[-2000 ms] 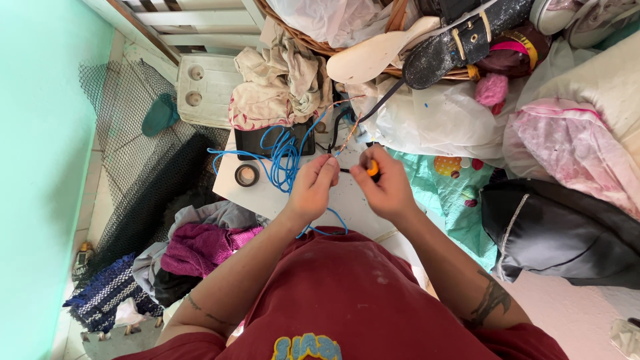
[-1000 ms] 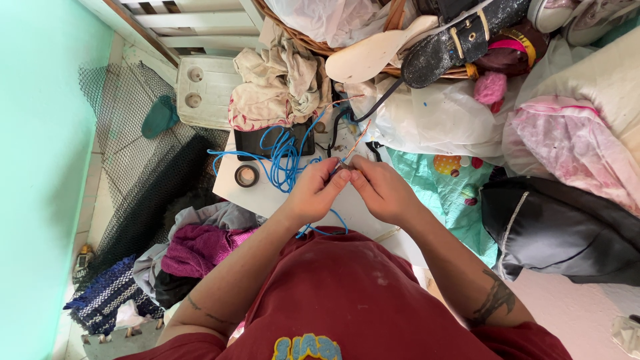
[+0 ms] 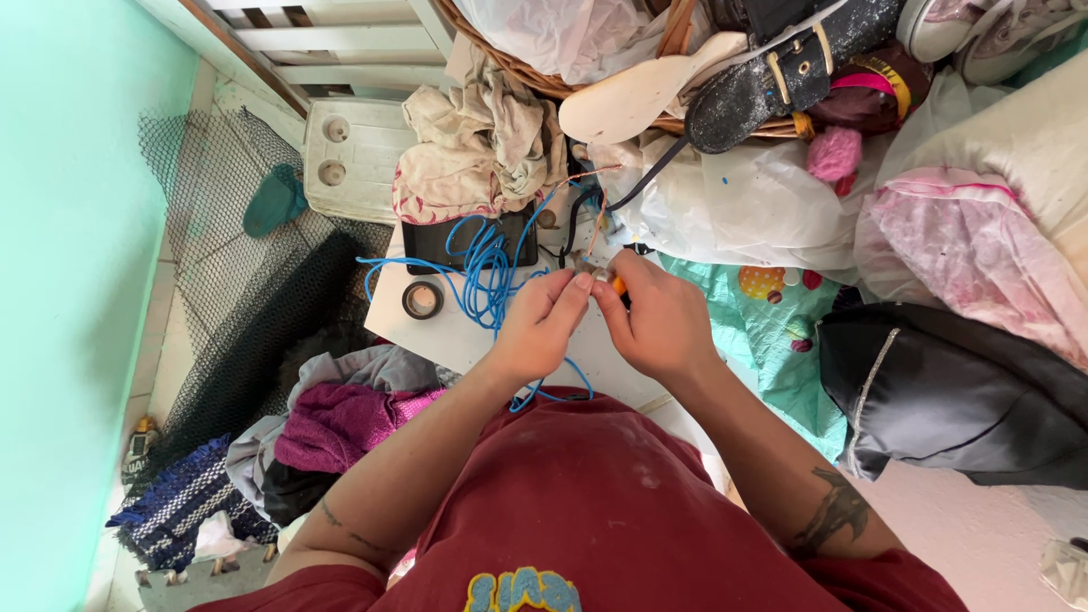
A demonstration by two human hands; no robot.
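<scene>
My left hand (image 3: 544, 319) pinches a small piece at a wire's end between thumb and fingertips; the piece is mostly covered. Touching or nearly touching it, my right hand (image 3: 654, 310) is closed around a small tool with an orange handle (image 3: 619, 286), whose tip is hidden. Bare copper wire (image 3: 598, 223) rises from between the fingertips toward the plastic bag. Left of my hands, a loose coil of blue insulated wire (image 3: 484, 280) lies on the white board (image 3: 391, 319). A roll of black tape (image 3: 422, 299) rests left of the coil.
A black tray (image 3: 425, 246) sits behind the coil, below a crumpled beige cloth (image 3: 484, 127). A wicker basket (image 3: 527, 75) with sandals and plastic bags (image 3: 748, 204) stands behind. Clothes (image 3: 327, 425) and black mesh (image 3: 246, 314) lie left, a black bag (image 3: 943, 391) right.
The orange handle, hidden a second ago, shows again at my right hand. The copper wire now stands more upright above my fingertips. Both hands stay close together over the board.
</scene>
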